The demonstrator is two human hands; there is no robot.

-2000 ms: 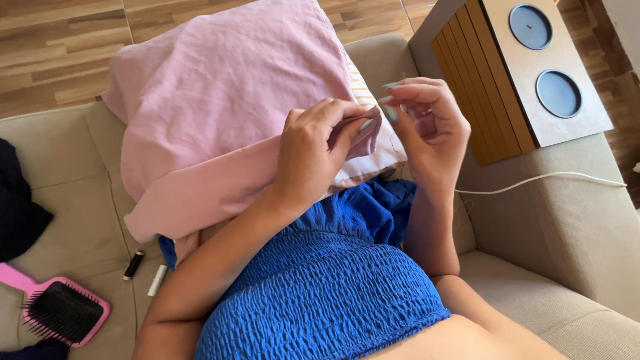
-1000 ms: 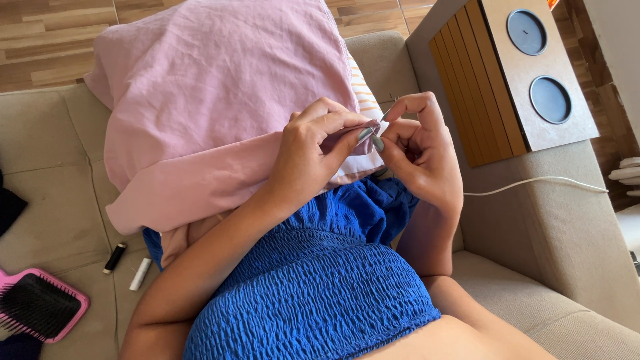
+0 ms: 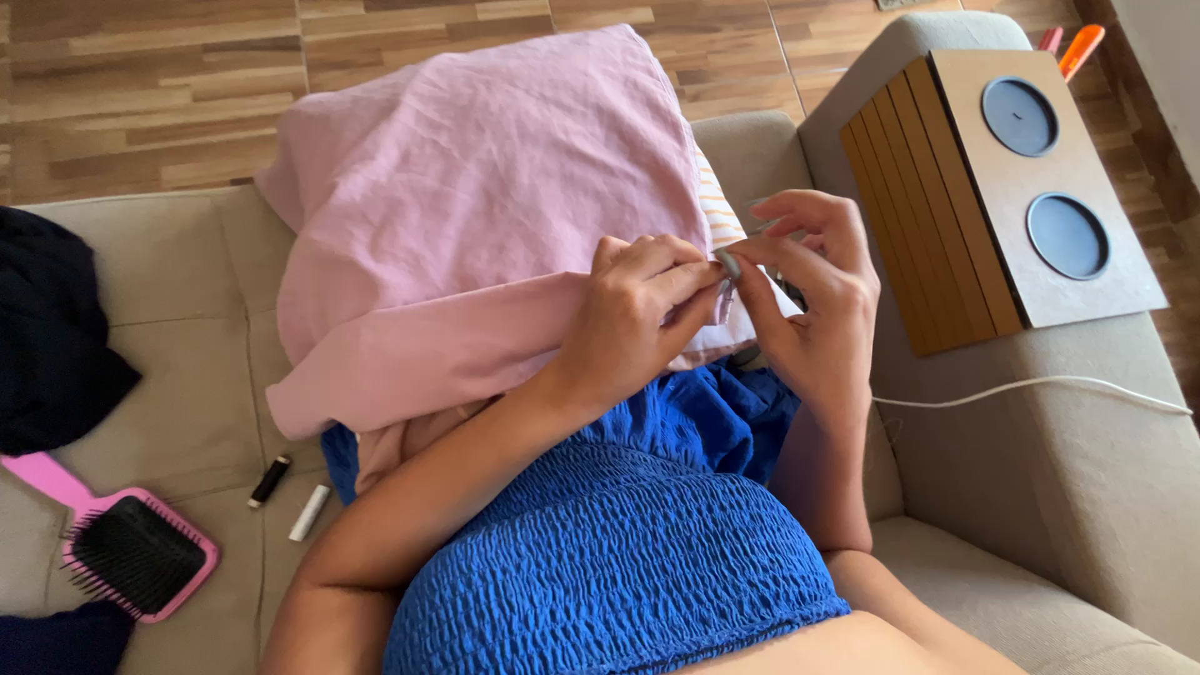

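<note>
Pink fabric [image 3: 506,169] lies over a striped cushion or cloth [image 3: 717,202] on my lap, its near edge folded into a band. My left hand [image 3: 637,309] pinches the fabric's right end between thumb and fingers. Close beside it, my right hand [image 3: 816,291] has its thumb and index finger brought together at the same edge, the other fingers raised. Whatever small thing may be between those fingertips is too fine to make out. A line of stitches or a crease seems to show on the edge below the fingertips.
On the sofa [image 3: 169,281] at left lie a black thread spool [image 3: 269,482], a white spool [image 3: 309,513], a pink hairbrush [image 3: 141,553] and dark cloth [image 3: 52,328]. A wooden tray with two round cup holders [image 3: 1050,187] covers the right armrest, near a white cable [image 3: 1022,382].
My right hand's fingertips were apart from the left a couple of seconds ago, then came to the fabric edge and remain close there. The left hand keeps its pinch.
</note>
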